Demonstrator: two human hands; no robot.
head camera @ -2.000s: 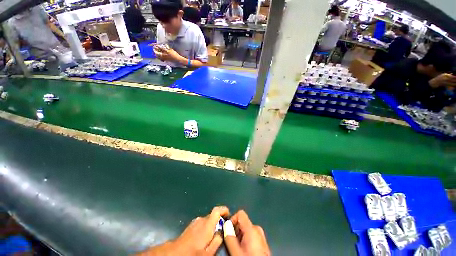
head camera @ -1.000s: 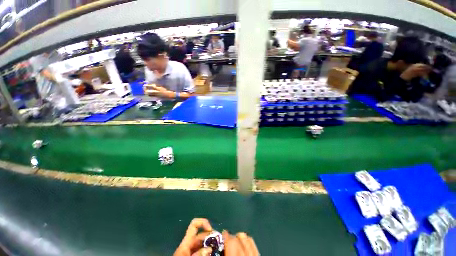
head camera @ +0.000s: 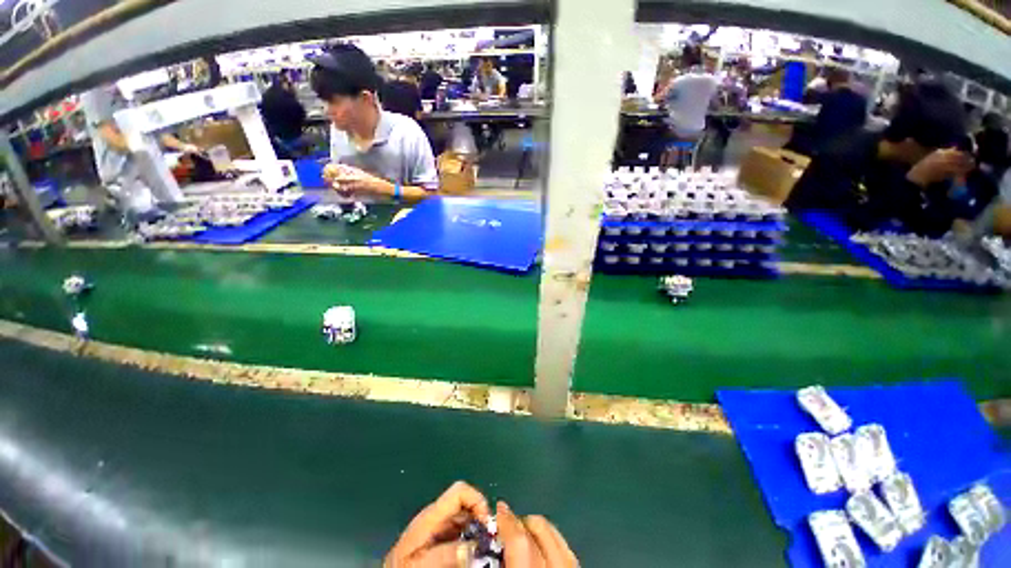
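A small dark and white part-built unit [head camera: 482,539] is held between both hands at the bottom centre, over the dark green bench. My left hand [head camera: 438,533] grips its left side with the fingertips. My right hand [head camera: 534,541] is on its right side, with the fingers curled against it. The fingers cover much of the unit, so its details cannot be told. Both hands are partly cut off by the lower edge.
A blue sheet [head camera: 765,444] with several housed units [head camera: 818,462] lies at right. A white post [head camera: 568,222] stands beyond the hands. Part-built units [head camera: 339,324] lie on the green belt [head camera: 443,322]. Stacked blue trays [head camera: 690,246] and people are across the belt.
The view has shifted, first levelling and then turning slightly. The unit in my hands shows less than one second ago, with my right fingers closer over it. Units on the belt appear further left.
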